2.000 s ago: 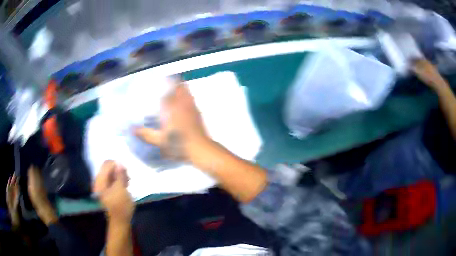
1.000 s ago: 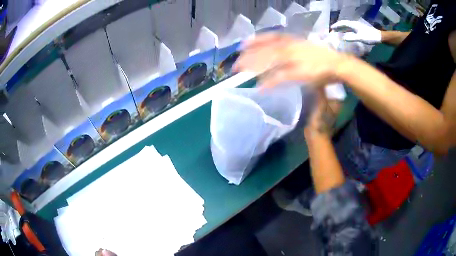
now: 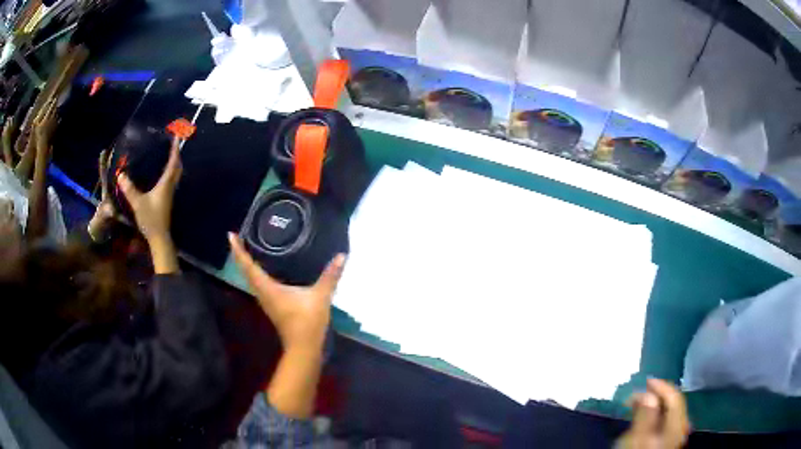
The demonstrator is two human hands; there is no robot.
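Note:
My left hand (image 3: 294, 302) grips the near end of a black rounded speaker (image 3: 279, 224), thumb on one side and fingers on the other. This speaker has a round end disc with a pale logo and an orange strap (image 3: 310, 158). A second black speaker (image 3: 347, 149) with an orange strap stands right behind it. A ragged-edged stack of white sheets (image 3: 501, 281) lies to their right on the green bench. My right hand (image 3: 659, 416) is at the bottom edge beyond the stack, partly cut off, fingers curled; nothing shows in it.
A puffy white bag (image 3: 751, 342) sits at the right edge. Open boxes (image 3: 544, 127) with speaker pictures stand behind the white rail (image 3: 492, 149). At left, a neighbour's hand (image 3: 156, 206) holds a dark object over a black mat (image 3: 224, 188). White cloths or bags (image 3: 250, 74) lie by the post.
The view has swung left, bringing the speakers into sight. My left hand has taken hold of the near speaker. My right hand has left the white bag's area and is now beside the stack.

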